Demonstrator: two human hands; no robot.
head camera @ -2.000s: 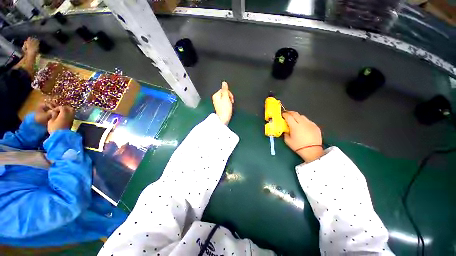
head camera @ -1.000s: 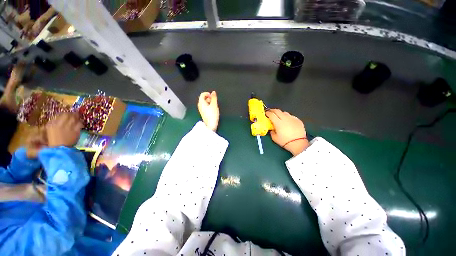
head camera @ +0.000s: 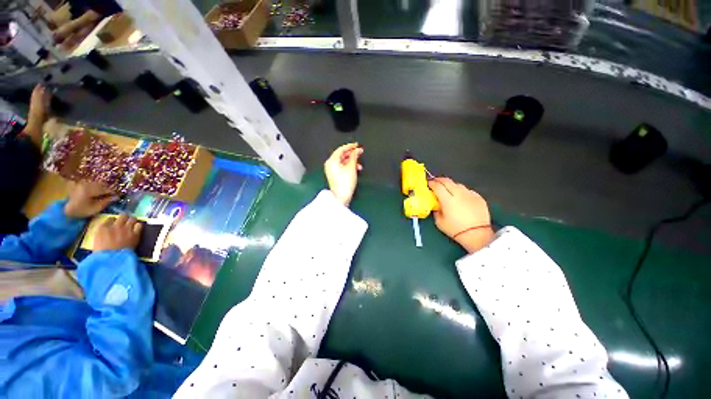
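Note:
My right hand holds the yellow hot glue gun over the edge of the belt, with its dark nozzle pointing away from me. A pale glue stick sticks out of its rear. My left hand is raised at the belt's near edge, fingers curled; whether it holds something small cannot be told. A black housing with a green spot and a thin red wire lies just beyond my left hand. Another black housing with a red wire lies farther right, and a third beyond it. Neither hand touches a housing.
The grey belt runs across in front. A white perforated post stands left of my left hand. A person in blue sleeves works at left beside cardboard trays of small red-and-silver parts. A black cord curves over the green bench at right.
The housings have shifted along the belt, and another shows just right of the post. My left hand's fingers have changed pose slightly. My right hand still holds the glue gun. The neighbour's hands have moved lower.

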